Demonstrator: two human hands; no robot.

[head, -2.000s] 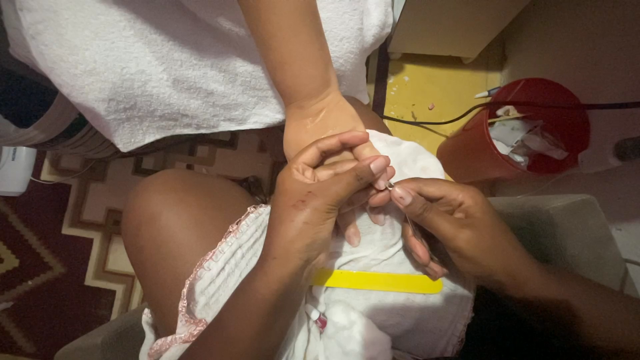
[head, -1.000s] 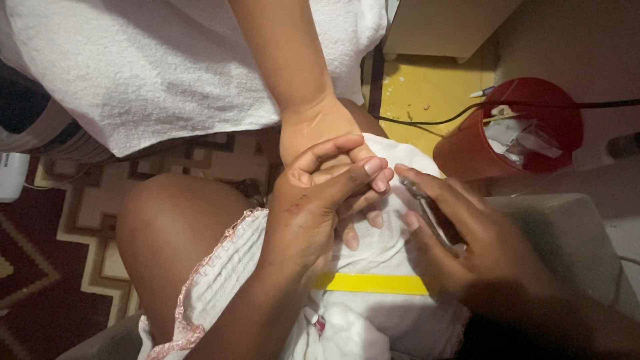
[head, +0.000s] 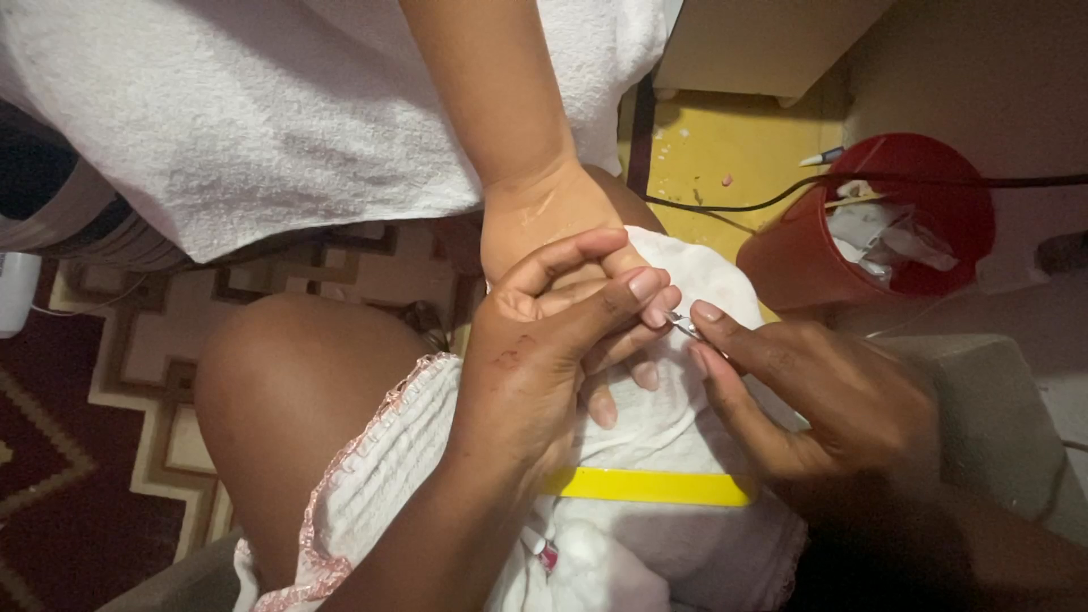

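My left hand [head: 544, 348] holds a finger of another person's hand [head: 552, 221], which reaches in from the top, palm up. Between the thumb and fingers of my right hand [head: 790, 382] is a small metal cuticle nipper [head: 683, 325]; its tip is at the held fingertip. Most of its handles are hidden by my fingers. Beneath the hands a white cloth [head: 654, 425] lies over my lap, and on it rests a yellow nail file [head: 650, 486]. A cotton wad [head: 595, 569] and a small white stick-like item with a pink-red end [head: 541, 548] lie nearer to me.
A red bin [head: 790, 263] with crumpled waste stands at the right, and a black cable [head: 765, 204] runs across it. A white towel [head: 323, 110] hangs at the upper left. Below it is a patterned rug [head: 153, 374]. A pale cabinet [head: 756, 51] stands at the top right.
My right hand moved away from the held finger, then came back to it with the nipper. My left hand has kept its hold on the other person's finger.
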